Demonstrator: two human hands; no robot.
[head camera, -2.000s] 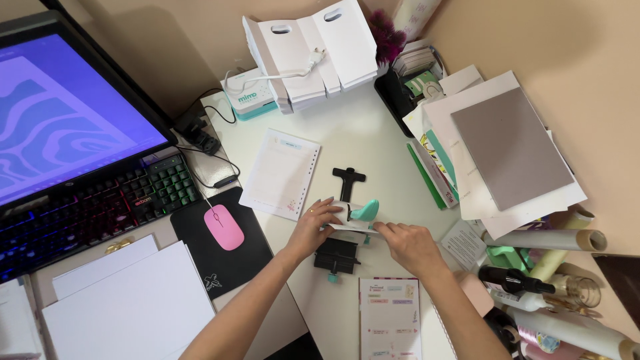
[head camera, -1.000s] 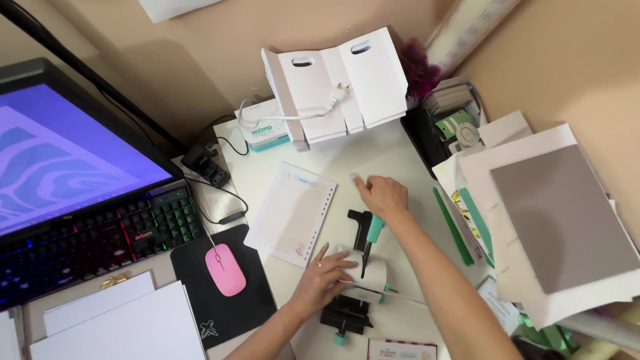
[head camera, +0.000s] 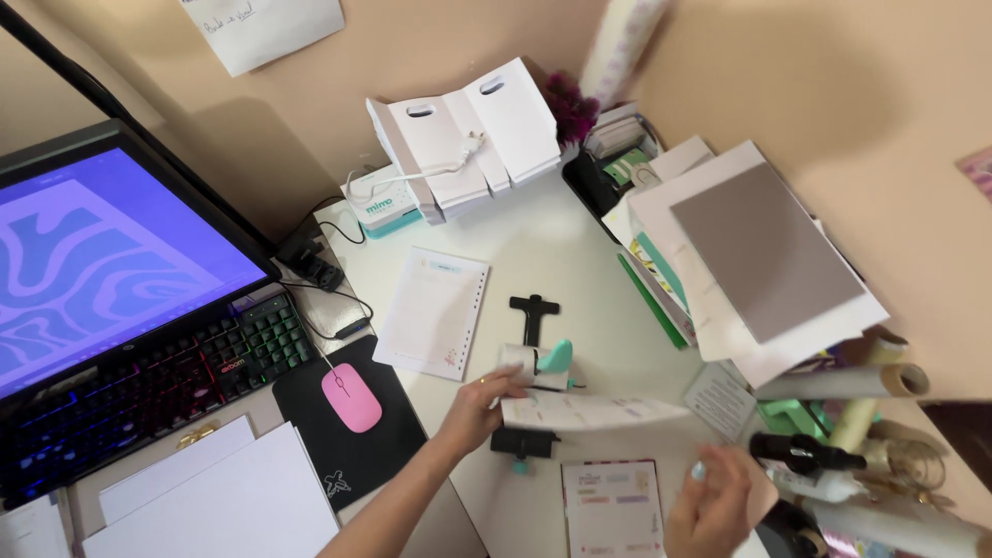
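My left hand (head camera: 477, 407) grips the left end of a printed sheet (head camera: 589, 411), which stretches to the right at the front of a hole punch (head camera: 535, 366) with a raised mint-green lever (head camera: 556, 357). The punch's black T-shaped guide (head camera: 534, 310) points away from me. Its black lower part (head camera: 525, 442) sticks out below the sheet. My right hand (head camera: 709, 496) is blurred at the lower right, fingers partly curled, apart from the sheet; whether it holds anything is unclear. Between my hands, nearer me, lies a printed stack of pages (head camera: 612, 508). A sheet with punched holes (head camera: 434, 314) lies behind on the left.
A pink mouse (head camera: 352, 397) on a black pad, a lit keyboard (head camera: 256, 356) and a monitor (head camera: 116, 263) stand left. White paper holders (head camera: 473, 132) rest at the back. Stacked papers (head camera: 767, 256), paper rolls (head camera: 845, 382) and bottles (head camera: 806, 453) crowd the right side.
My right hand has moved from beyond the punch's lever toward me, to the lower right. The lever now stands tilted up to the right. The printed sheet now extends rightward from my left hand.
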